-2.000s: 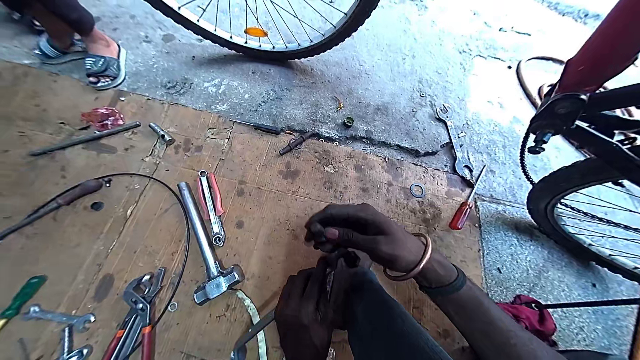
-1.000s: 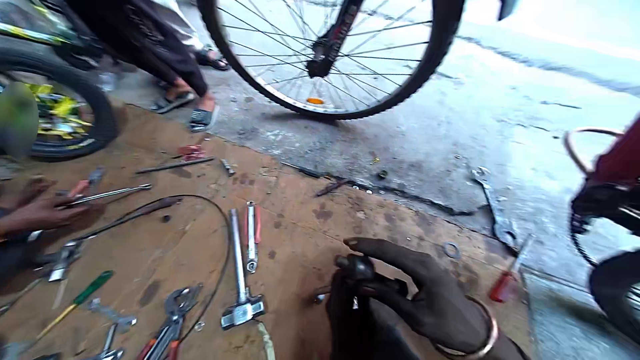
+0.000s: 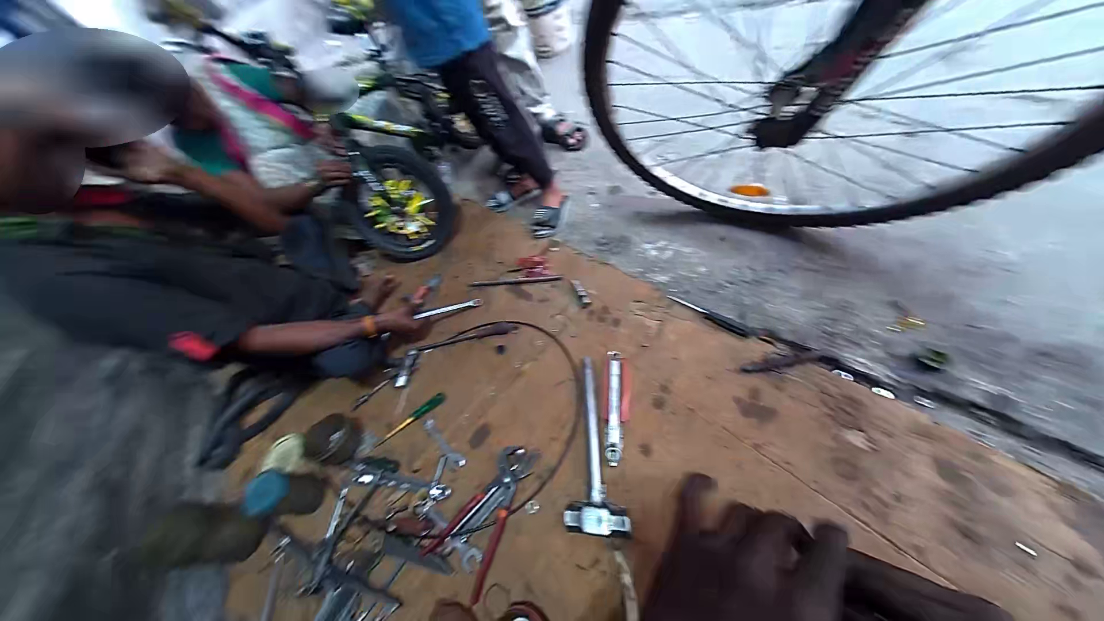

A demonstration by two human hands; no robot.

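Observation:
At the lower right edge my hands (image 3: 750, 561) are close together, dark and blurred. One finger sticks up at their left side. Where one hand ends and the other begins is unclear, and anything between them is hidden. Just left of them lies a metal hammer (image 3: 597, 517), head towards me. Beside its handle is a pair of red-handled pliers (image 3: 626, 388) with a metal wrench (image 3: 614, 410) along it. Slip-joint pliers (image 3: 509, 474) with red handles lie further left, near a green-handled screwdriver (image 3: 414, 418) and an open-end wrench (image 3: 445, 444).
A co-worker's hand (image 3: 401, 323) holds a metal wrench (image 3: 448, 309) at left. A looped black cable (image 3: 573, 371) crosses the brown board. Loose tools (image 3: 345, 561) are piled lower left. A large bicycle wheel (image 3: 733, 203) stands upper right; a small bicycle wheel (image 3: 401, 203) and people are behind.
The view has swung far to the left, bringing the co-worker and tool pile into sight. My hands now show only at the lower right; the dark part seen between them earlier is out of sight.

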